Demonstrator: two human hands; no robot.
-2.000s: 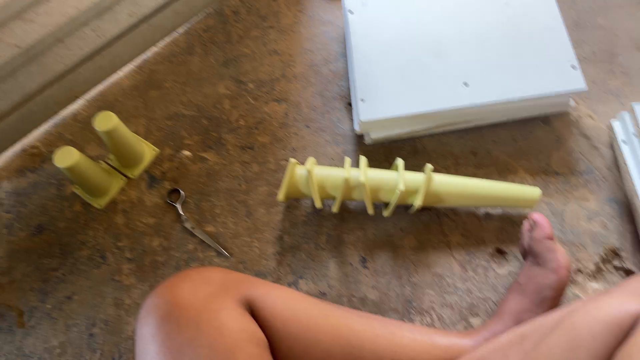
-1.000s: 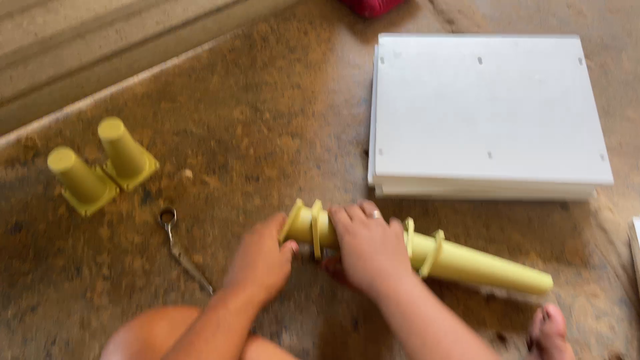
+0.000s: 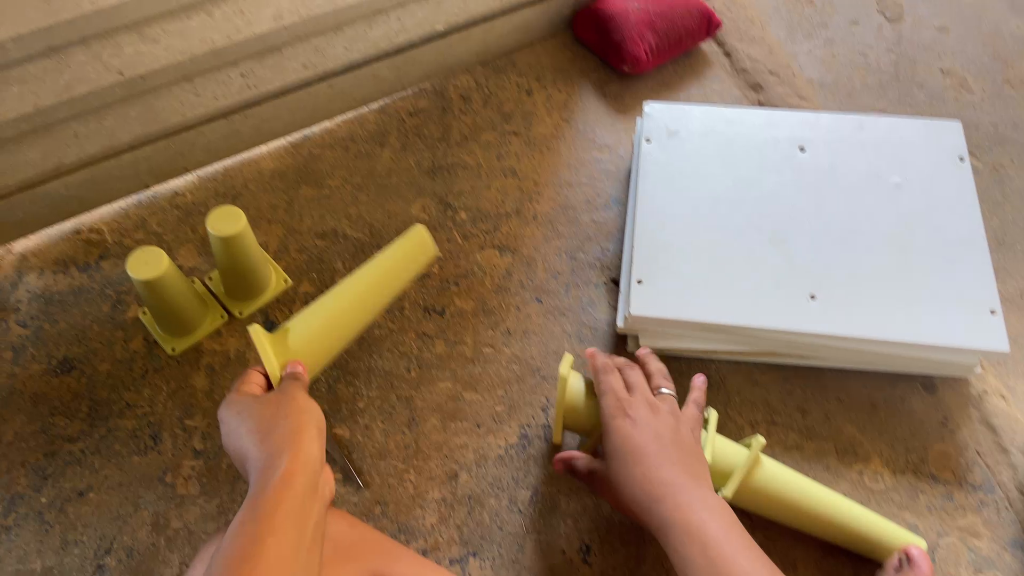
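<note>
My left hand [image 3: 276, 424] grips the flanged end of a yellow tapered plastic leg [image 3: 356, 300], whose narrow end points up and to the right. My right hand [image 3: 652, 432] lies over a nested row of similar yellow legs [image 3: 816, 496] on the floor, fingers spread across it; whether it grips the row I cannot tell. Two short yellow legs with square flanges, one [image 3: 174, 300] and another [image 3: 244, 260], stand side by side at the left. Only the thin tip of a metal tool [image 3: 350, 466] shows beside my left wrist.
A stack of white panels [image 3: 812, 228] with small holes lies at the right, just beyond my right hand. Behind it sits a red cloth-covered object [image 3: 644, 32]. A ridged step or ledge [image 3: 264, 96] runs along the upper left. A toe [image 3: 908, 562] touches the nested row's narrow end.
Both hands were on the nested row a second ago; my left hand is now off to the left with one leg apart from it. Two seconds ago neither hand was in view.
</note>
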